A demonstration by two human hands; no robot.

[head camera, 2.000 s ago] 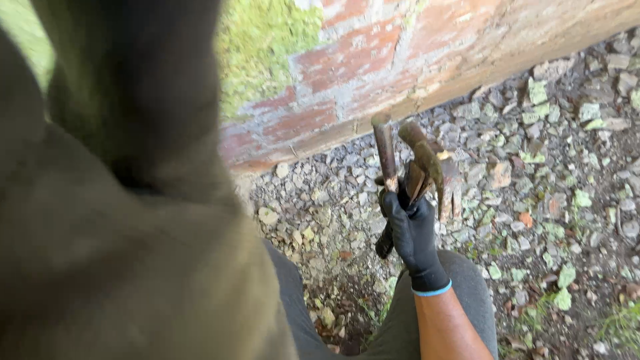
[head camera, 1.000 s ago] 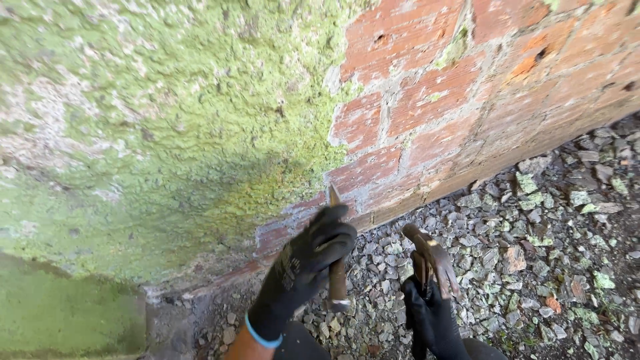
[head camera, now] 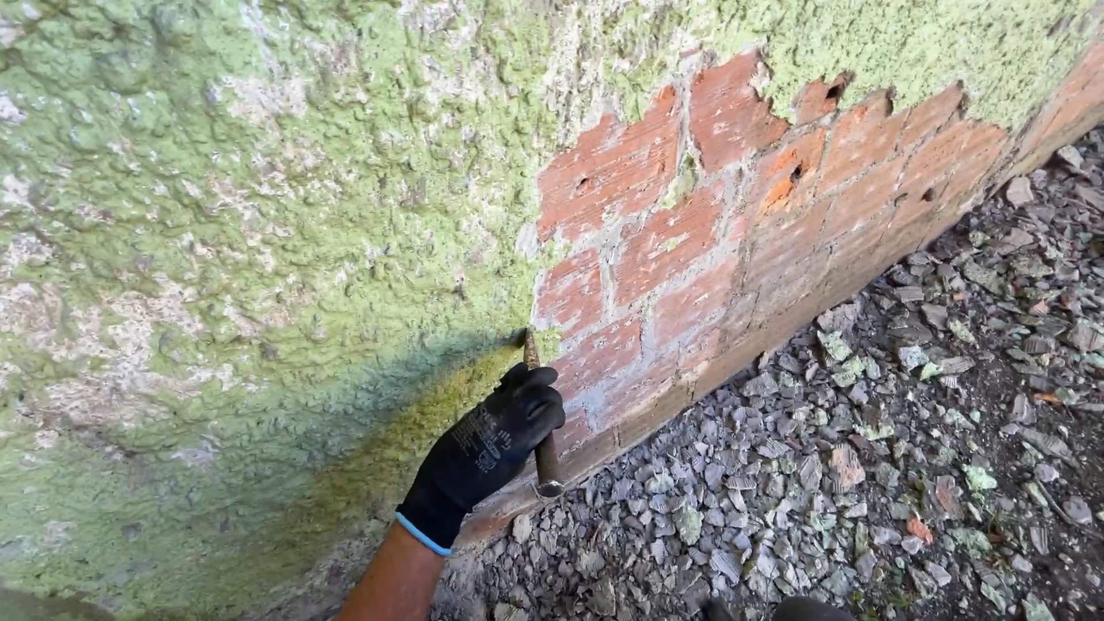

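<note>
My left hand (head camera: 496, 440), in a black work glove with a blue cuff edge, grips a rusty steel chisel (head camera: 548, 466). The chisel's tip meets the edge of the green, rough plaster (head camera: 362, 233) where bare red brickwork (head camera: 647, 250) begins. Its struck end points down toward the ground. My right hand cannot be made out; neither can the hammer seen earlier. A small dark shape shows at the bottom edge, too little of it to name.
Broken plaster and stone rubble (head camera: 776, 483) covers the ground along the foot of the wall. A jagged plaster edge (head camera: 897, 95) runs above the bricks. Part of a knee (head camera: 806, 609) shows at the bottom edge.
My left hand has brought the chisel's tip up to the plaster edge. My right hand, seen with a claw hammer before, has left the view. The view has shifted toward the wall.
</note>
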